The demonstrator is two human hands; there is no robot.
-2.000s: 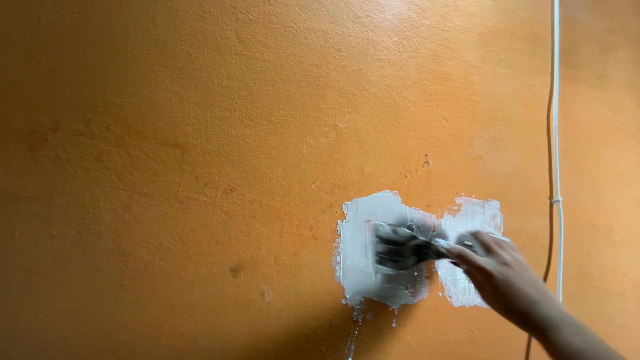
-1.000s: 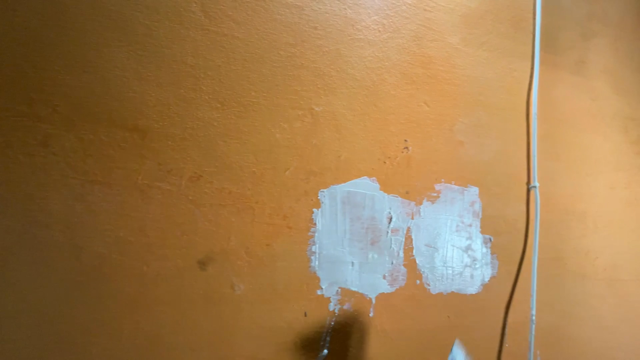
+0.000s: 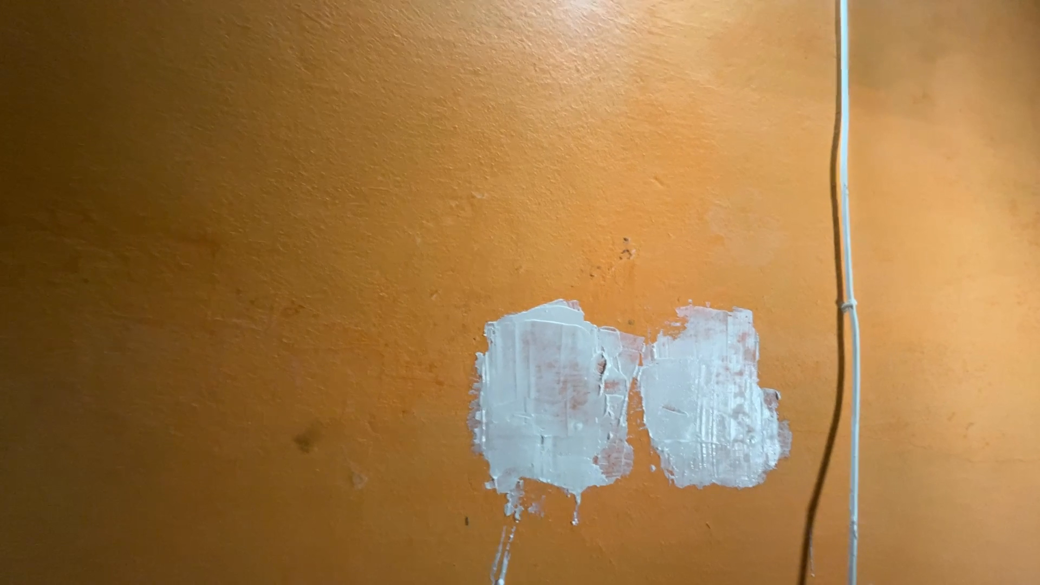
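Note:
Neither my left hand nor my right hand shows in the head view now, so what they hold is hidden. Two patches of white filler lie on the orange painted wall (image 3: 341, 244), low and right of centre. The left patch (image 3: 544, 390) is smeared in upright strokes, with ragged edges and orange showing faintly through it. Below it, drips and a thin white streak (image 3: 504, 552) run down to the bottom edge. A narrow strip of orange wall separates most of it from the right patch (image 3: 707, 406), which is ridged and thinner in places.
A white cable (image 3: 849, 244) runs down the wall right of the patches, held by a clip (image 3: 848, 306), with its shadow beside it. Small dark chips (image 3: 626, 249) mark the wall above the patches. A dark stain (image 3: 306, 439) is farther left.
Two seconds ago a hand with a blurred tool was over the left patch; it has left the view. The pale tip and dark shadow at the bottom edge one second ago are gone too.

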